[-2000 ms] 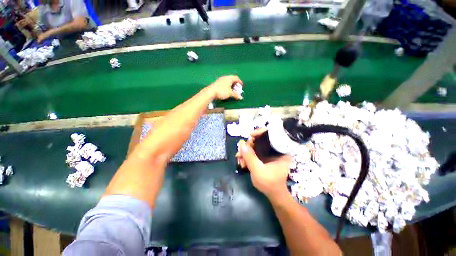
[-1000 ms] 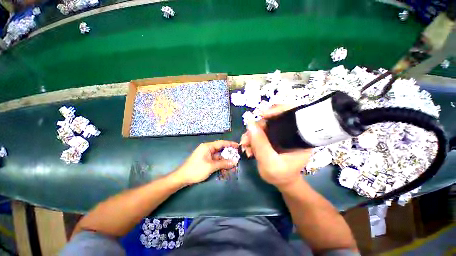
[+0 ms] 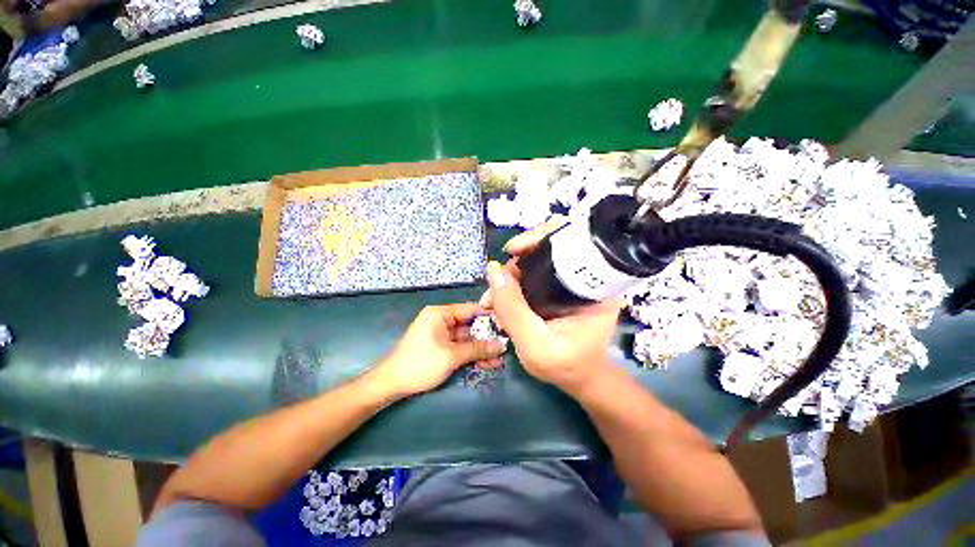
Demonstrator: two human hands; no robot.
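Note:
My left hand (image 3: 428, 347) pinches a small white assembly (image 3: 486, 329) between thumb and fingers, low over the dark scuffed patch of the bench. My right hand (image 3: 556, 331) is wrapped around the black electric screwdriver (image 3: 583, 256), which has a white label with handwriting. The screwdriver tilts with its front end towards the held assembly; its tip is hidden by my right fingers. The screw tray (image 3: 374, 230), a shallow cardboard box of speckled blue-white screws with a yellowish-orange patch, lies beyond my left hand.
A large pile of white parts (image 3: 791, 278) lies right, under the black hose (image 3: 834, 310). A small cluster (image 3: 155, 294) lies left. The green conveyor (image 3: 353, 107) carries scattered parts. The tool hanger (image 3: 738, 86) is above the screwdriver. A blue bin (image 3: 283, 524) holds round parts near my lap.
My left hand came back from the conveyor and now holds an assembly by the screwdriver. Since one second ago, the screwdriver's rear has swung left and it stands steeper. Conveyor parts have shifted left.

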